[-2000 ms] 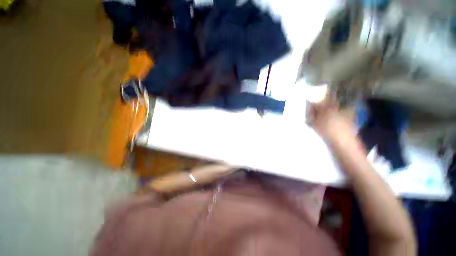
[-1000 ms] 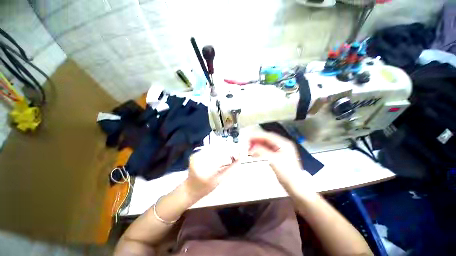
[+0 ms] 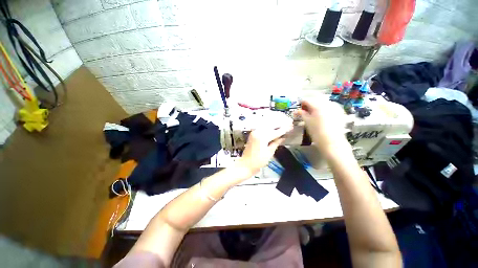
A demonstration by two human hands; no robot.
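My left hand (image 3: 260, 148) is in front of the cream-white sewing machine head (image 3: 385, 119), near its needle end, fingers pointing right. My right hand (image 3: 313, 119) is raised at the top of the machine arm, fingertips bent together near the black band. Whether either hand holds a thread or anything else is too small to tell. Dark cut pieces (image 3: 181, 149) lie heaped left of the needle. Dark strips (image 3: 301, 178) lie fanned under the machine arm, with blue-handled snips (image 3: 275, 167) beside them. The needle area is partly hidden by my left hand.
A white cord loop (image 3: 123, 196) hangs at the table's (image 3: 251, 204) left edge over orange wood. Dark thread cones (image 3: 329, 25) stand behind the machine. A dark screwdriver-like handle (image 3: 226, 82) rises above the head. Dark garments (image 3: 432, 141) are piled right. A brown board (image 3: 63, 162) is left.
My hands have moved from together near the needle up to the machine head and arm, my right hand farther right. The view has shifted, bringing the thread cones in and showing more of the strips.
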